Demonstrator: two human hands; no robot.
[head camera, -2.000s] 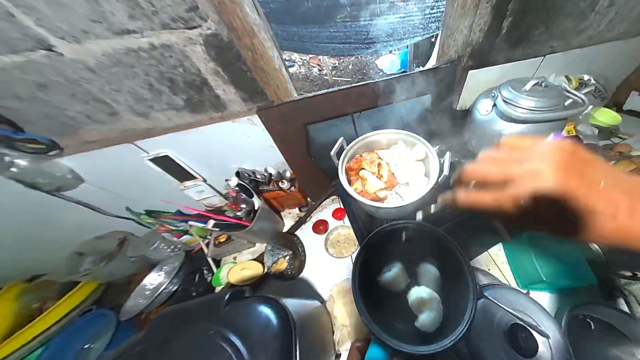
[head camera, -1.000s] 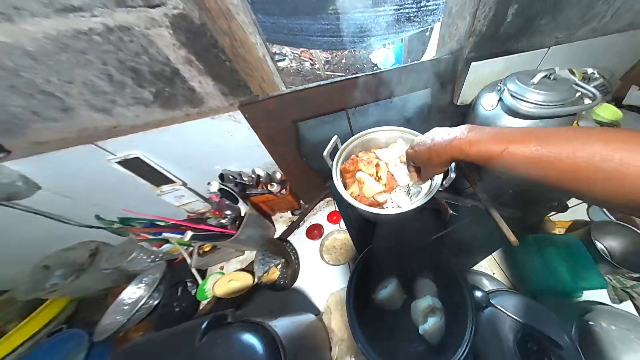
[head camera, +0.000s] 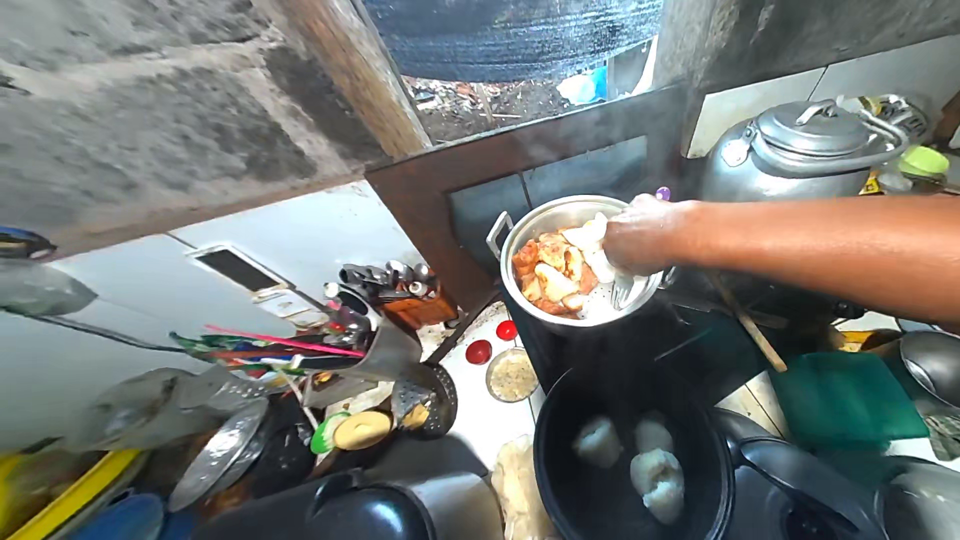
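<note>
My right hand (head camera: 641, 234) reaches from the right edge into a two-handled aluminium pot (head camera: 514, 223) at centre. Its fingers are bent down among pale food pieces (head camera: 592, 238) at the pot's right side; whether they grip a piece is hidden. Reddish-orange pieces (head camera: 544, 262) fill the left part of the pot, and a shiny metal utensil end (head camera: 622, 289) shows below the hand. Nearer stands a dark, deep pot (head camera: 546, 450) with several whitish pieces (head camera: 660, 476) inside. My left hand is out of view.
A large aluminium kettle (head camera: 795, 176) stands at the back right, near a wooden stick (head camera: 750, 330) and a green tray (head camera: 847, 397). To the left are a utensil holder (head camera: 394, 349), a perforated ladle (head camera: 442, 397) and a small bowl (head camera: 512, 375). Light steam rises by the window.
Two seconds ago my right hand was blurred, to the right of the aluminium pot; one second ago it was in at the pot's right side, where it stays.
</note>
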